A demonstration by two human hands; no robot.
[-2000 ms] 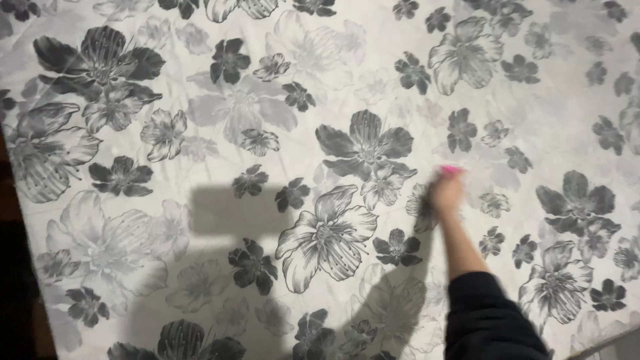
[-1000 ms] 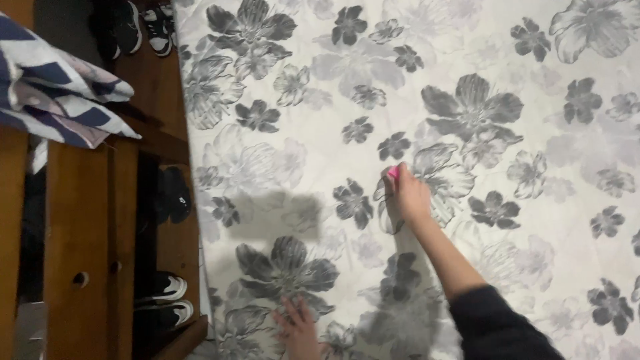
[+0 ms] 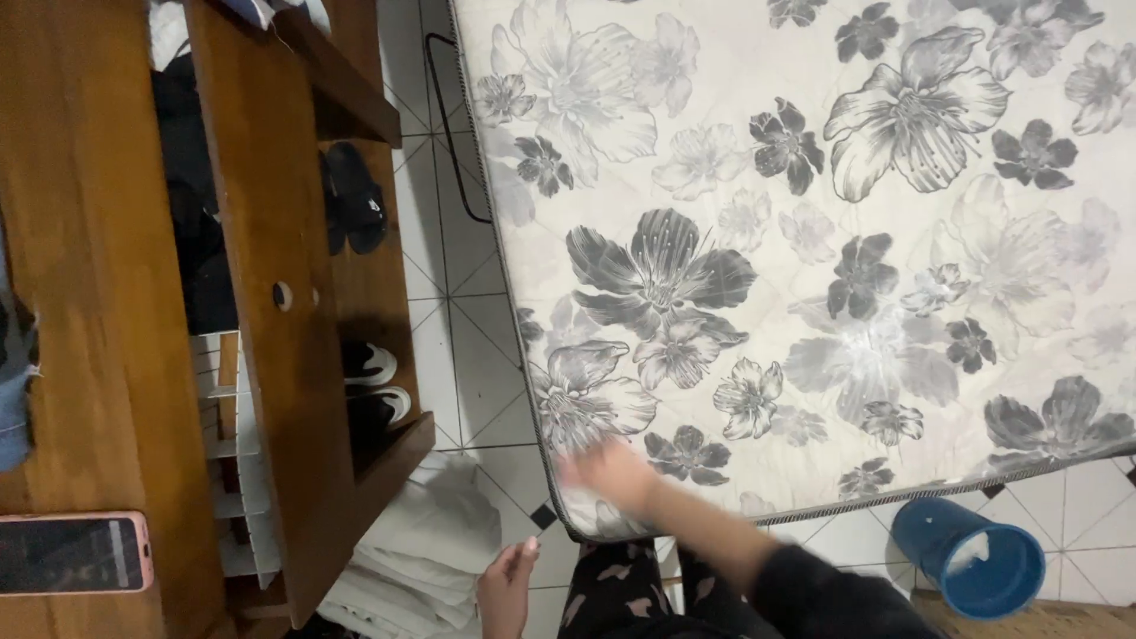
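Note:
A mattress (image 3: 799,355) with a grey flower print fills the right of the view, its corner near my legs. My right hand (image 3: 608,475) is blurred and low over the mattress near that corner; a faint pink spot shows at its fingers, and what it holds cannot be made out. My left hand (image 3: 508,590) hangs beside the mattress corner, close to folded white cloth (image 3: 426,541), fingers partly bent, with nothing visible in it.
Left of the mattress stands a wooden cabinet (image 3: 275,399) with black slides (image 3: 353,200) and black-and-white shoes (image 3: 377,399) on its shelf. A phone (image 3: 75,552) lies on the wood. A blue bucket (image 3: 972,559) stands on the tiled floor (image 3: 484,355) by the mattress's near edge.
The view has swung left and down, bringing in the floor, bucket and phone. My right hand has moved from mid-mattress to the near corner; my left hand has come off the mattress surface.

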